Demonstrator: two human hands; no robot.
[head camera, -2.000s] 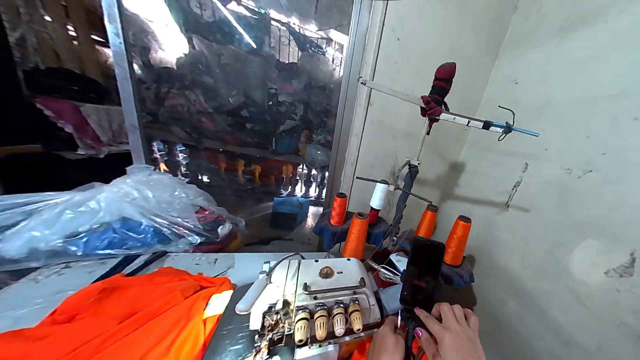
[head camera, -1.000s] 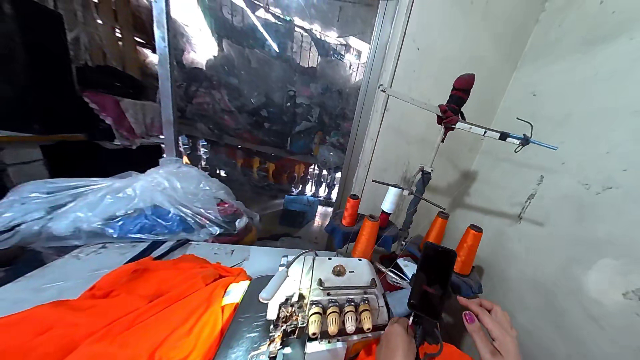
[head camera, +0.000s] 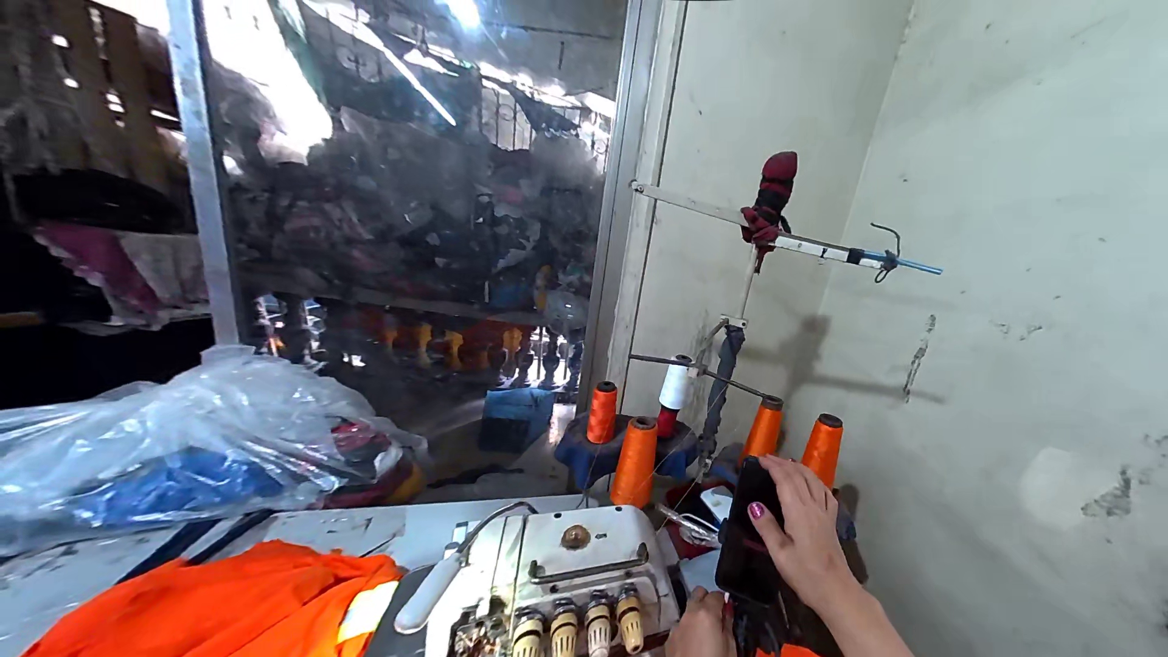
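Note:
My right hand (head camera: 805, 538) has its thumb and fingers on a black smartphone (head camera: 750, 534), which stands upright to the right of a white overlock sewing machine (head camera: 584, 557). Below the phone's lower left corner is my left hand (head camera: 701, 628), partly cut off by the bottom edge; a dark cable or strap hangs beside it, and what its fingers hold is unclear. Bright orange fabric (head camera: 228, 602) with a pale strip lies left of the machine.
Orange thread cones (head camera: 636, 464) and a white cone (head camera: 675, 385) stand behind the machine, under a thread stand (head camera: 748, 283). A clear plastic bag (head camera: 210, 438) of cloth lies at left. The wall (head camera: 1022, 274) rises close on the right.
My right hand, beside the phone's lower part one second ago, has moved up onto the phone's right side. My left hand stays low by the phone's bottom.

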